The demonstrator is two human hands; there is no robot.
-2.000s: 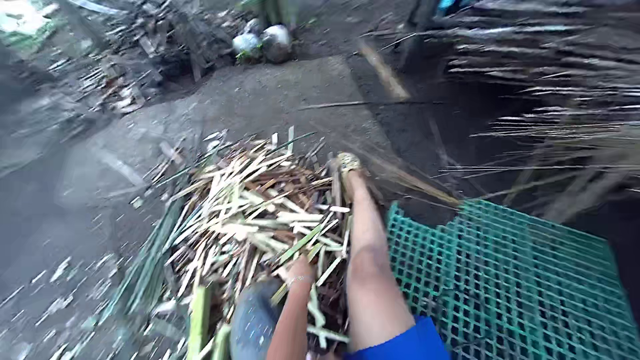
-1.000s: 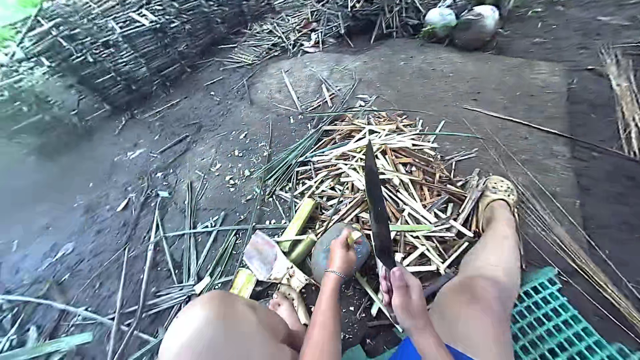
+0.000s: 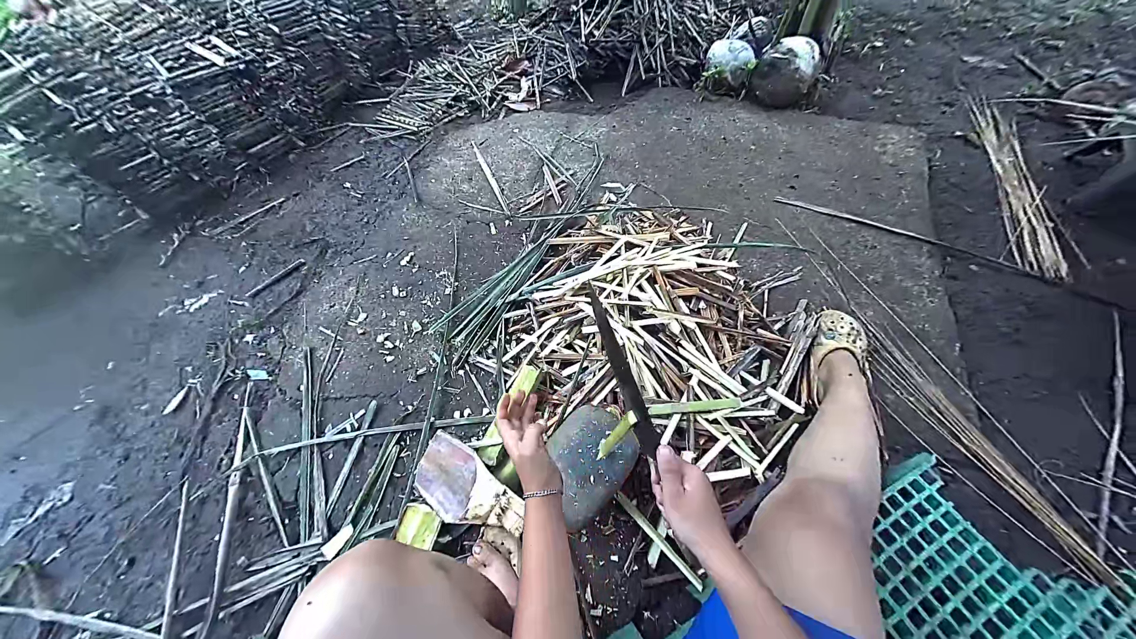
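My right hand (image 3: 685, 497) grips the handle of a long dark machete (image 3: 621, 364), its blade slanting up and left over a heap of split, pale and brown stalk strips (image 3: 661, 293). A green stalk piece (image 3: 616, 435) shows against the blade, above a rounded grey stone (image 3: 590, 466). My left hand (image 3: 524, 435), with a bracelet at the wrist, is raised at the stone's left side, fingers apart and holding nothing. Beside it lie thick green stalk pieces (image 3: 524, 382) and a pale, broad cut stem base (image 3: 453, 479).
A green plastic grate (image 3: 958, 550) lies by my right leg. A bundle of thin sticks (image 3: 1021, 195) is at the right. Coconut-like husks (image 3: 785, 71) sit at the back, near stacked sticks (image 3: 195, 89). Long leaf strips (image 3: 315, 444) cover ground at the left.
My left hand was on a green piece at the stone one second ago and is now off it, apart to the left. The machete, upright then, now slants lower to the left.
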